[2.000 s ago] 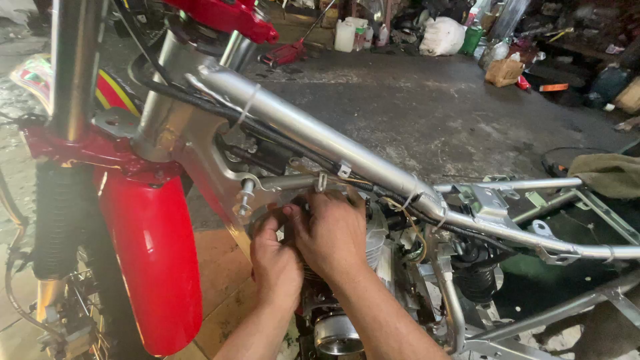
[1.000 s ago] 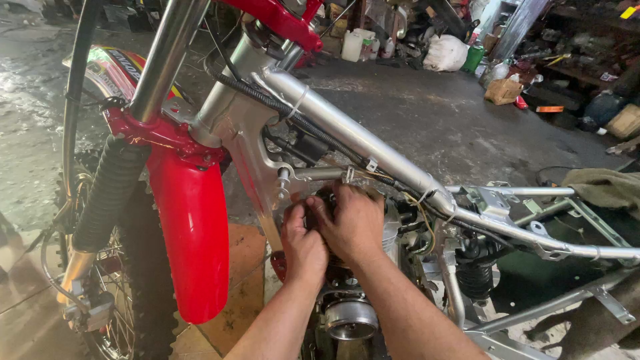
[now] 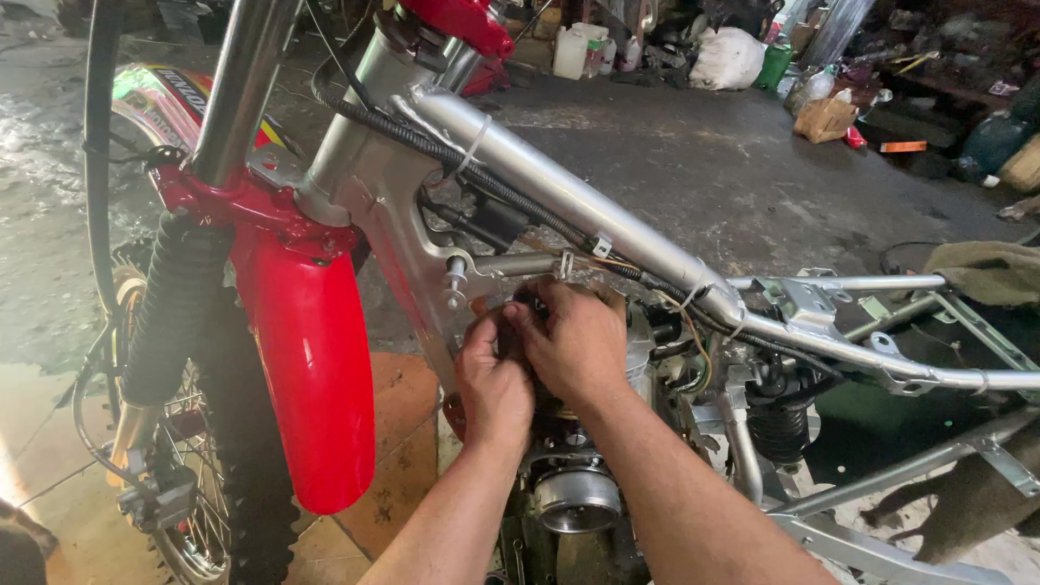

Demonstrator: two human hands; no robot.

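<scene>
My left hand (image 3: 496, 382) and my right hand (image 3: 577, 337) meet at the top of a motorcycle engine (image 3: 638, 357), below the silver frame tube (image 3: 552, 179). The fingers of both are bent around a small dark part (image 3: 512, 337), mostly hidden, so its kind and whether it is gripped cannot be told. A bolt (image 3: 457, 284) sticks out of the frame gusset just left of my hands. Under my wrists is a round metal engine housing (image 3: 577, 500). Black corrugated wire conduit (image 3: 520, 203) runs along the frame tube.
On the left stand the red front fender (image 3: 313, 382), a fork leg with a black rubber boot (image 3: 179, 309) and the knobby front tire (image 3: 244, 455). The silver rear subframe (image 3: 902, 455) and a shock absorber (image 3: 776, 422) are at right. Containers and a white sack (image 3: 727, 58) lie on the floor behind.
Both hands stay together at the engine top, with small shifts of the fingers. The view has swung somewhat, bringing more of the front wheel into sight than two seconds ago.
</scene>
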